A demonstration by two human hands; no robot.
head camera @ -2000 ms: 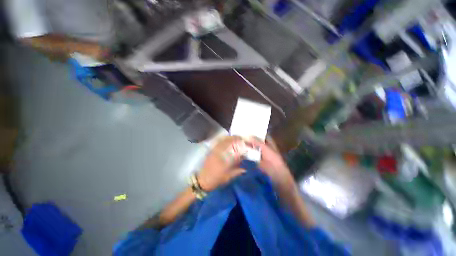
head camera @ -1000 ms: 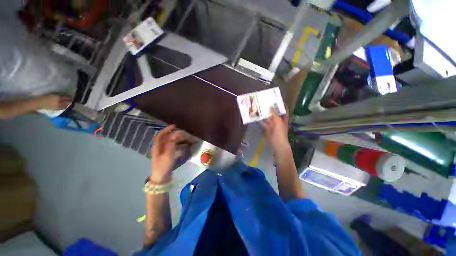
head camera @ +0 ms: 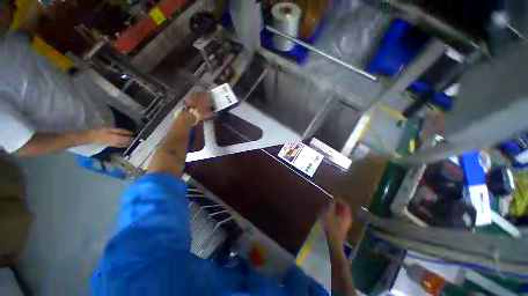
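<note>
A small printed box (head camera: 223, 97) lies on the silver frame with triangular cut-outs (head camera: 272, 128). My left hand (head camera: 200, 106) reaches over the frame with its fingers at this box's left edge; whether it grips the box is unclear. Another small printed box (head camera: 300, 158) lies on the far side of the brown belt (head camera: 255, 188), untouched. My right hand (head camera: 337, 218) is near the belt's right end, its fingers bent and blurred, with no box seen in it.
Another person's hand (head camera: 113, 137) rests at the machine's left edge. Grey roller bars (head camera: 205, 222) and a blurred red knob (head camera: 256, 255) are at the belt's near side. A parts bin with a blue-white box (head camera: 476, 188) is at right. A film roll (head camera: 286, 23) is at the back.
My left hand has moved forward from beside the red knob to the box on the frame. My right hand has let go of the other printed box, which lies at the belt, and drawn back.
</note>
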